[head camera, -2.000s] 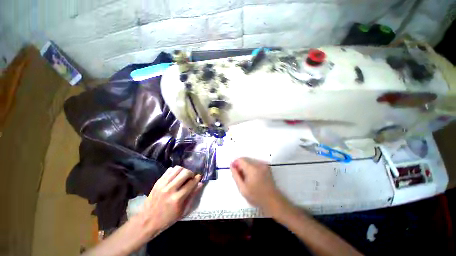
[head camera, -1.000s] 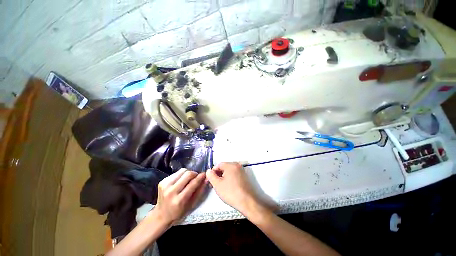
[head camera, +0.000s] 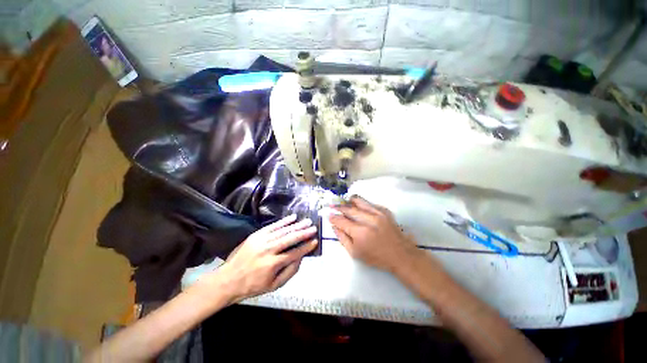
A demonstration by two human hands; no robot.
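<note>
The shiny dark brown garment point(head camera: 206, 152) lies crumpled left of the needle, its right edge under the presser foot area point(head camera: 328, 190) of the cream-white sewing machine point(head camera: 440, 135). My left hand point(head camera: 273, 257) lies flat on the garment's near right part, fingers spread a little, pointing to the needle. My right hand point(head camera: 365, 230) is just right of the garment's edge, fingertips close to the presser foot. Whether its fingertips pinch the edge cannot be told. The needle area is bright and small.
Blue-handled thread snips point(head camera: 482, 235) lie on the bed right of my right hand. A white bobbin tray point(head camera: 592, 285) is at the far right. A smartphone point(head camera: 108, 51) leans at the wall. Cardboard point(head camera: 67, 234) is at the left. A lamp bar point(head camera: 248, 81) shows behind the head.
My right hand has moved forward from the garment's near edge to beside the presser foot. My left hand has flattened out on the garment. The camera view has shifted.
</note>
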